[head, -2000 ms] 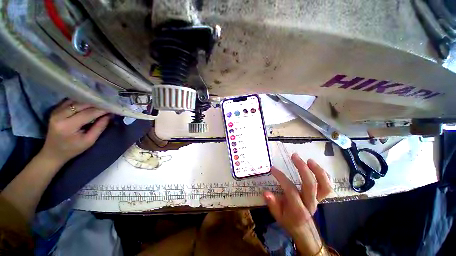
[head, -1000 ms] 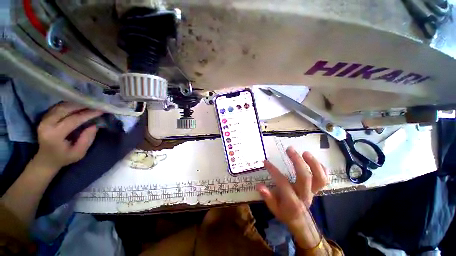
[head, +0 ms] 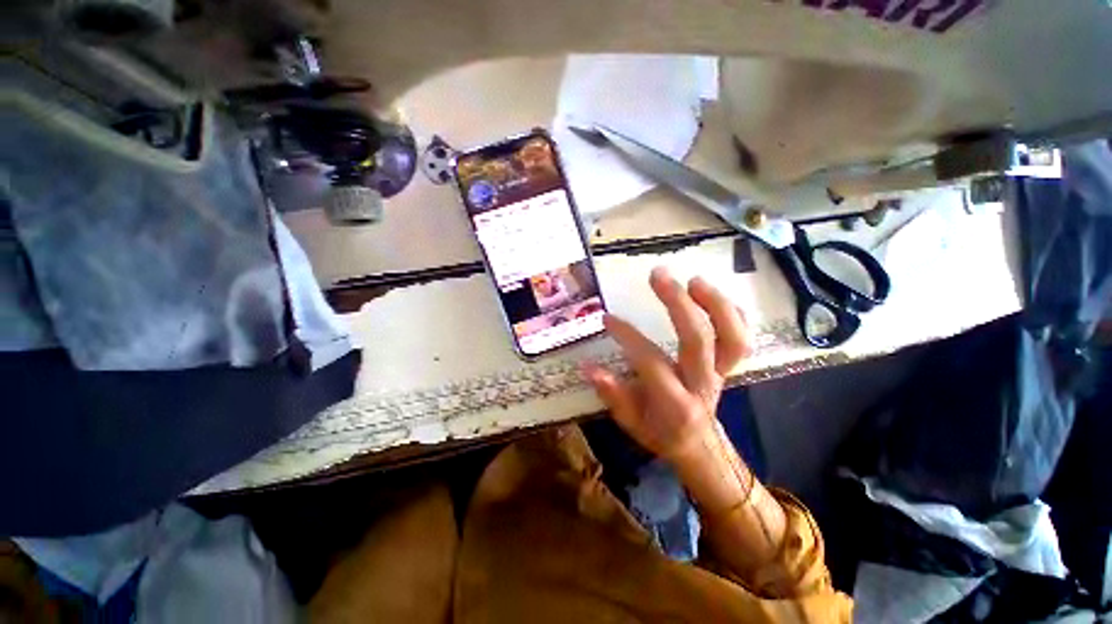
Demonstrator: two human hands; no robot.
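A smartphone (head: 537, 244) with a lit screen lies on the white table, its upper end near the machine's base. The screen shows a dark top, white text blocks and a small picture. My right hand (head: 677, 366) is at the phone's lower right corner, fingers spread, index fingertip close to the screen edge; it grips nothing. Whether the fingertip touches the phone is unclear. At left, pale grey-blue cloth (head: 134, 244) lies under the machine's left end, with a dark panel (head: 159, 427) below it. My left hand is not visible.
The cream machine head (head: 585, 27) spans the top. Black-handled shears (head: 756, 222) lie open-bladed or shut, unclear, right of the phone, over a white piece (head: 646, 92). Ruler marks (head: 451, 400) run along the table's front edge. Dark and pale cloth (head: 976, 488) heaps at lower right.
The phone screen has changed from a list with round icons to text and a picture. The view has shifted, so things sit higher in it. My left hand has left the view; more pale cloth shows.
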